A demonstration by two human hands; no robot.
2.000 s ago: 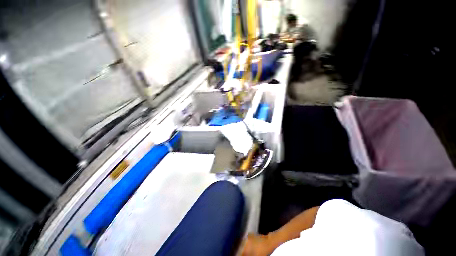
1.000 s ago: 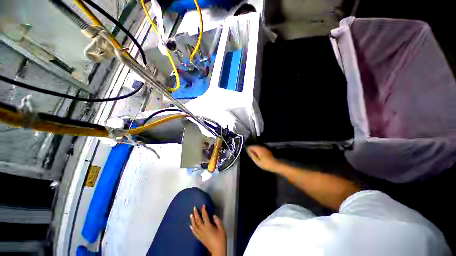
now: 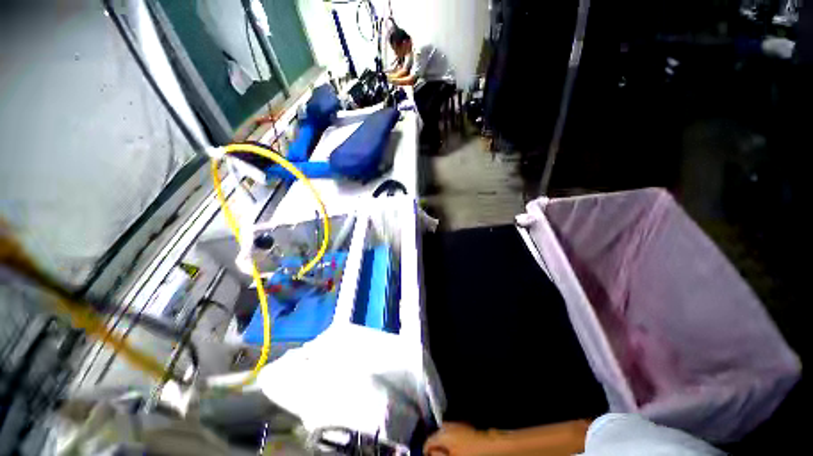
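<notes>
My right hand (image 3: 453, 438) is at the bottom edge, beside the table's front edge and partly cut off. Whether it holds anything cannot be told. My left hand is out of the picture. A crumpled white cloth (image 3: 334, 381) lies on the near table, to the left of my right hand. Dark metal parts, possibly the steam iron (image 3: 349, 440), show blurred and cut off at the bottom edge.
A pink cloth-lined bin (image 3: 686, 312) stands at the right. Valve fittings (image 3: 299, 289) sit on a blue surface beyond the cloth, with a looping yellow hose (image 3: 325, 218). A navy padded board (image 3: 364, 147) is farther back. A person (image 3: 432, 67) sits at the far end.
The view has tilted up and forward. My left hand, seen over the near navy board a second ago, is out of view. My right hand now appears at the bottom edge.
</notes>
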